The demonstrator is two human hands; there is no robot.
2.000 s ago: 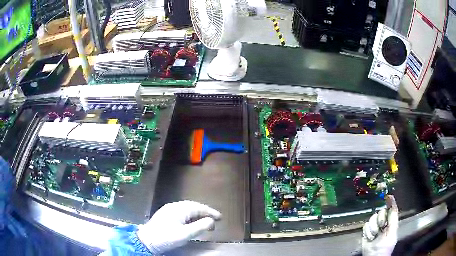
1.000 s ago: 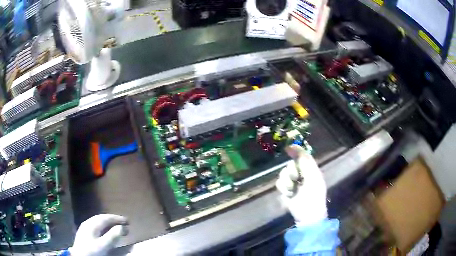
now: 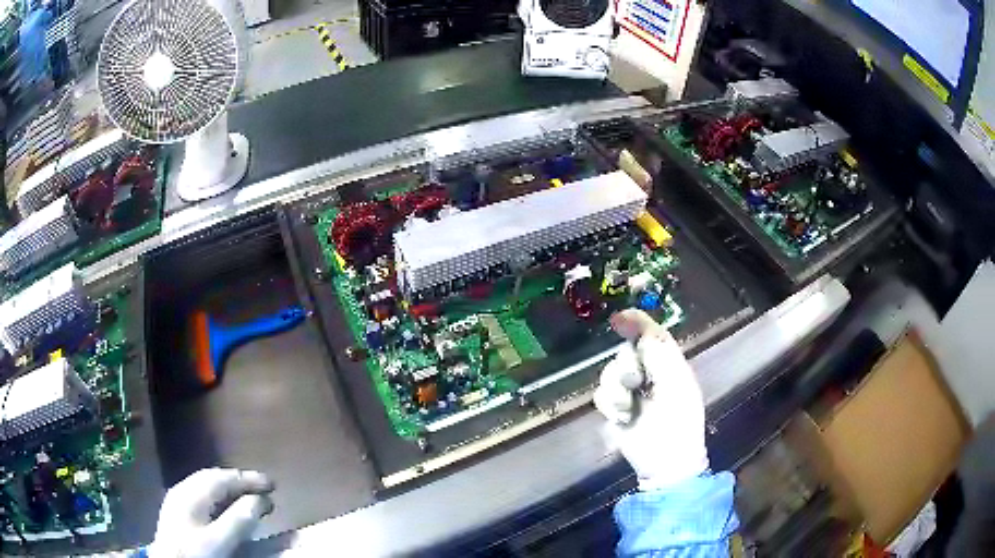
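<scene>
A green circuit board (image 3: 513, 338) lies in a black carrier on the line, with a long silver heatsink (image 3: 524, 234), dark red toroidal inductors (image 3: 366, 229) and a yellow piece (image 3: 654, 228) at the heatsink's right end. My right hand (image 3: 655, 409), white-gloved, is at the board's front right corner. Its index finger points forward and the other fingers are curled. I cannot tell if it holds anything small. My left hand (image 3: 210, 514), white-gloved, is low at the left over the front rail, fingers bent and apart from the thumb, with nothing seen in it.
A brush with an orange-red head and blue handle (image 3: 256, 327) lies on the black carrier left of the board. Other boards sit at left (image 3: 104, 436) and right (image 3: 807, 207). A white fan (image 3: 210, 164) stands behind. A brown carton (image 3: 895, 436) is at right, beyond the metal rail (image 3: 764, 338).
The view has swung to the right, so the boards and brush appear further left and the carton has come into view. Both hands keep much the same pose.
</scene>
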